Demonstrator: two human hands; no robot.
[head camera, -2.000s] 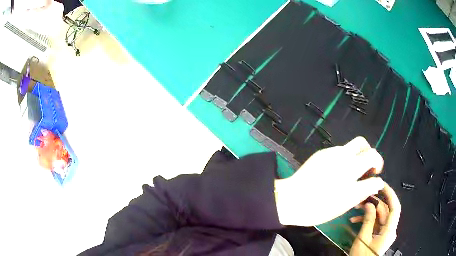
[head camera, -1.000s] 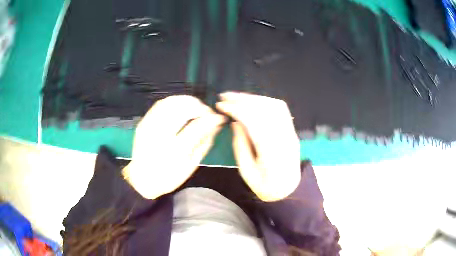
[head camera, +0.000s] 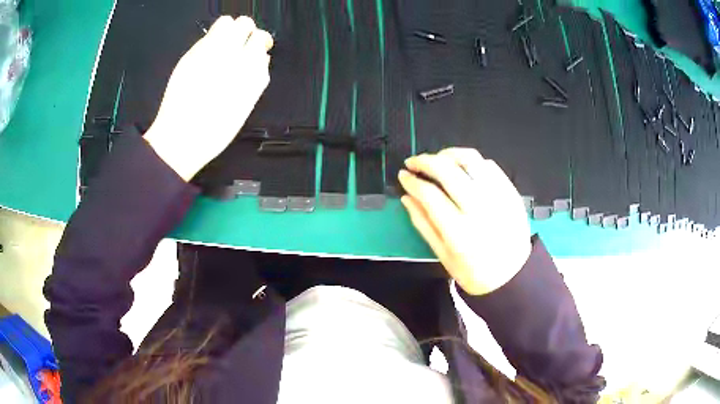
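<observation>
Black flat ribbon cables lie side by side with grey connector blocks at their near ends. My left hand is over the cables at the upper left, fingers curled at a spot with small black clips; what its fingertips hold cannot be told. My right hand is at the near cable ends, fingertips bent down against a cable end; its grip is hidden. Loose black clips lie scattered on the cables right of centre. Slim black bars lie across the cables between my hands.
The green mat shows along the near edge. A crinkled clear bag is at the far left. A blue bin with a red item is on the floor at lower left. Something blue shows at the upper right corner.
My hands were together over the near cable ends and have moved apart. My left hand went up and left over the cables; my right hand moved right and slightly down. The head view has steadied.
</observation>
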